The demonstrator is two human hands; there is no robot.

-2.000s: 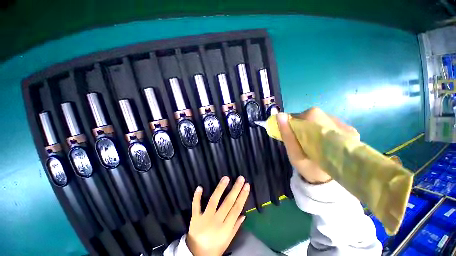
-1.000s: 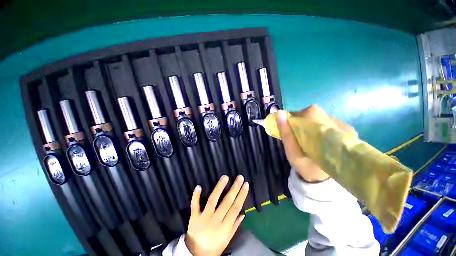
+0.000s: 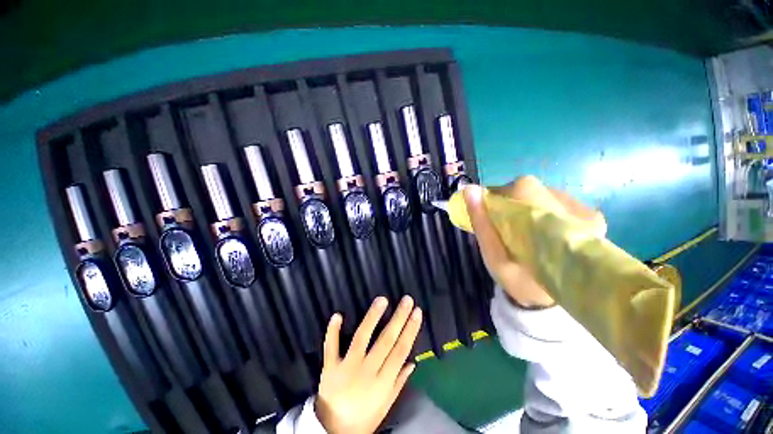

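A black slotted parts tray (image 3: 246,85) holds several black tubular handles with silver tube ends (image 3: 260,174), copper collars and glossy oval recesses (image 3: 360,214) with pale marks. My right hand (image 3: 521,246) is shut on a yellowish crinkled dispensing bag (image 3: 593,275). Its white nozzle tip (image 3: 440,204) is at the oval of the second handle from the right. Whether it touches is hard to tell. The rightmost oval is partly hidden by the bag and hand. My left hand (image 3: 366,373) is spread open and holds nothing, low over the tray's front part.
The tray lies on a teal-green bench (image 3: 559,110). Blue bins (image 3: 729,381) stand at the lower right. A grey gridded crate (image 3: 725,153) is at the far right. A round yellow-edged stool (image 3: 670,275) shows partly behind the bag. The green floor has yellow lines.
The rear end of the bag has swung slightly left and now shows more of the stool. The nozzle stays at the same oval. My left hand has barely moved.
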